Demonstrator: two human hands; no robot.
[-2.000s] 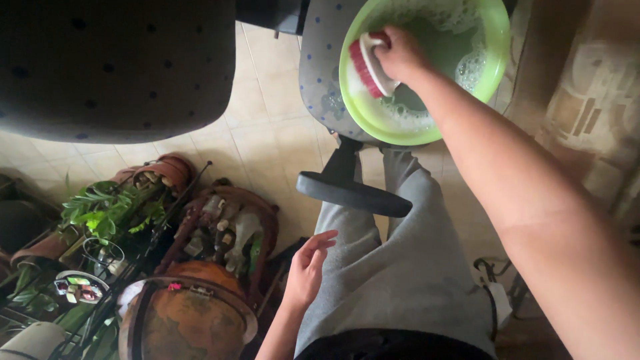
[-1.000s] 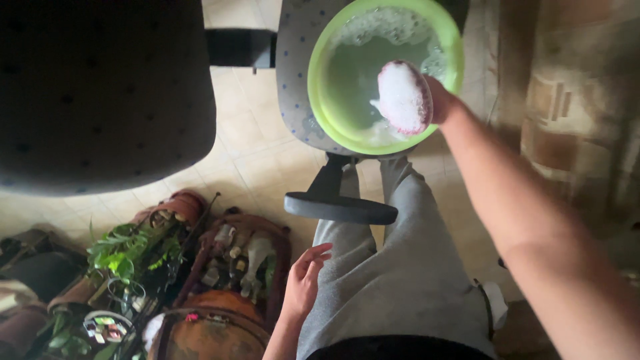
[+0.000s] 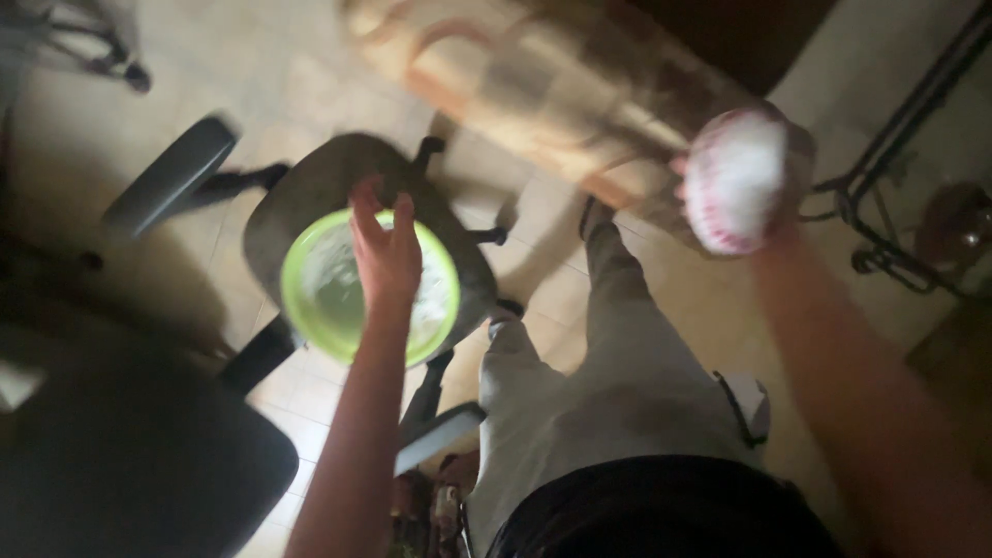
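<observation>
A lime-green plastic basin [image 3: 291, 298] of sudsy water stands on the dark seat [image 3: 356, 159] of an office chair. Over the basin reaches my left hand [image 3: 385, 252], fingers apart and holding nothing; whether it touches the rim or the water is hidden. Off to the right, my right hand [image 3: 783, 205] is raised and grips a scrubbing brush [image 3: 736, 182]. Its red-and-white bristles face up, thickly covered in white foam. The brush is blurred, and most of that hand lies hidden behind it.
A sofa or cushion with patterned cloth [image 3: 535, 85] runs across the top. The chair's armrests [image 3: 174, 174] stick out on both sides, and its backrest [image 3: 139, 457] fills the lower left. A black metal frame [image 3: 876, 163] stands at the right, on the tiled floor.
The view has turned far toward the patterned cloth. My right hand has carried the brush away from the basin to the right. My left hand, earlier beside my leg, is now over the basin.
</observation>
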